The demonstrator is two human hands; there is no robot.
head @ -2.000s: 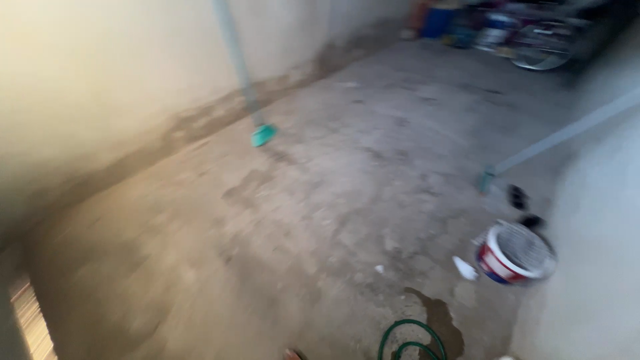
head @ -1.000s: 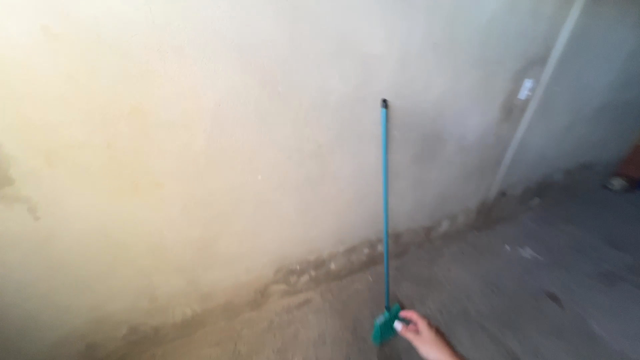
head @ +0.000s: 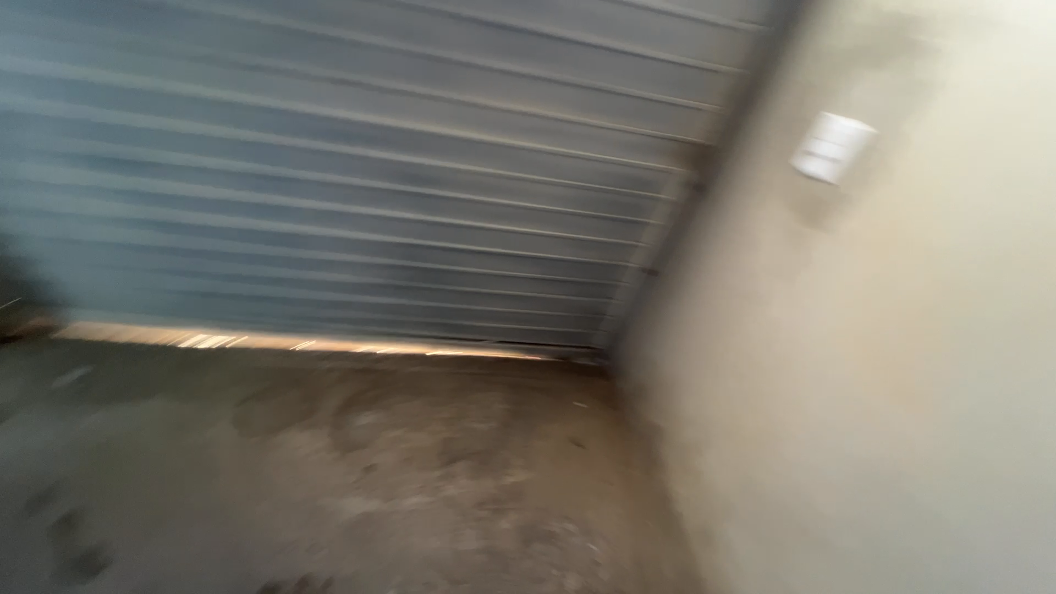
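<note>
Neither my left hand nor my right hand is in the head view, so what they hold or touch is hidden. A grey ribbed metal roller shutter [head: 396, 165] fills the upper left and middle. Light shows through a narrow gap [head: 297, 344] under its bottom edge. The concrete floor [head: 396, 495] lies below it, with darker stains and small bits on it. The picture is blurred.
At the right a plastered wall [head: 866, 371] meets the shutter and floor in a corner. A white switch or socket plate [head: 832, 148] is on the wall, high up. Dark marks [head: 78, 549] spot the floor at the lower left.
The view has swung away from the wall with the green broom to the shutter. The hand seen near the broom head one second ago is out of view, as is the broom.
</note>
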